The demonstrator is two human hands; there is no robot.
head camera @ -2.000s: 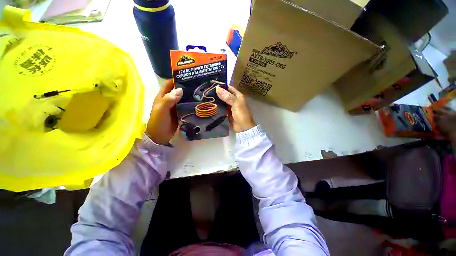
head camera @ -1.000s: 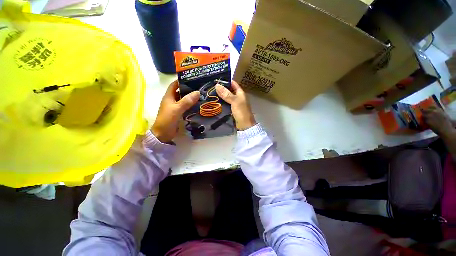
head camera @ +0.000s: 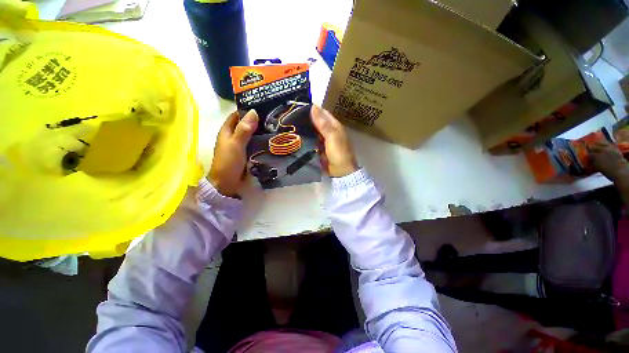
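A retail box (head camera: 279, 131) with an orange top band, a black front and a picture of a coiled orange cord is held upright over the near part of the bench, front towards me. My left hand (head camera: 231, 153) grips its left edge, thumb on the front. My right hand (head camera: 334, 143) grips its right edge, thumb near the upper right edge. The fingers behind the box are hidden.
Yellow plastic bag (head camera: 90, 145) at left on the white bench (head camera: 407, 186). Dark bottle (head camera: 219, 48) behind the box. Open carton (head camera: 421, 76) at right, second carton (head camera: 545, 114) beyond. Another person's hand (head camera: 608, 162) holds an orange box at far right.
The box has tilted slightly and shifted a little left. My left thumb has moved back from the cord picture towards the left edge, and my right thumb towards the right edge.
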